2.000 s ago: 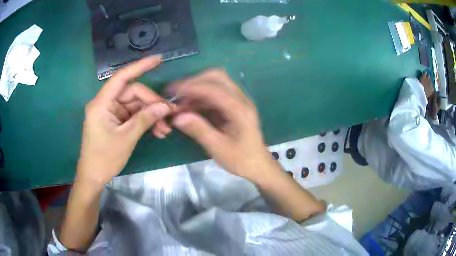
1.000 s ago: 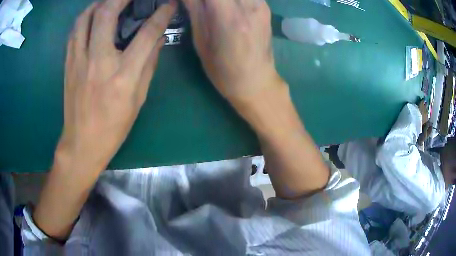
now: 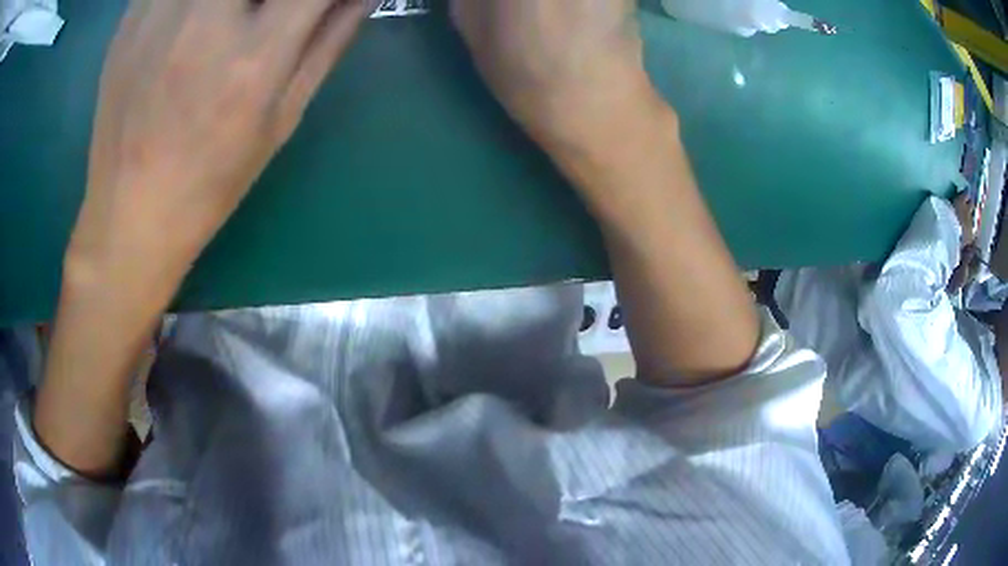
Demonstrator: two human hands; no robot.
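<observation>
My left hand [image 3: 205, 100] and my right hand [image 3: 553, 55] reach to the top edge of the head view, which cuts off their fingers. Only the lettered front edge of the black press [image 3: 400, 7] shows between them; the rest of it is out of the picture or behind my hands. What my fingertips touch or hold cannot be seen. The white needle bottle [image 3: 738, 13] lies on the green mat to the right of my right hand, its needle tip pointing right.
The green-matted bench [image 3: 409, 199] ends in front of my body. A crumpled white wipe [image 3: 31, 22] is at the top left. Cards [image 3: 944, 107] lie at the far right. Parts of a white tray [image 3: 600, 321] with black discs show beside my right forearm. Another person's sleeve [image 3: 923, 321] is at the right.
My hands have gone from fingertips together above the mat to the press at the top. The view has shifted so that the press, bottle and wipe sit higher and partly leave the frame.
</observation>
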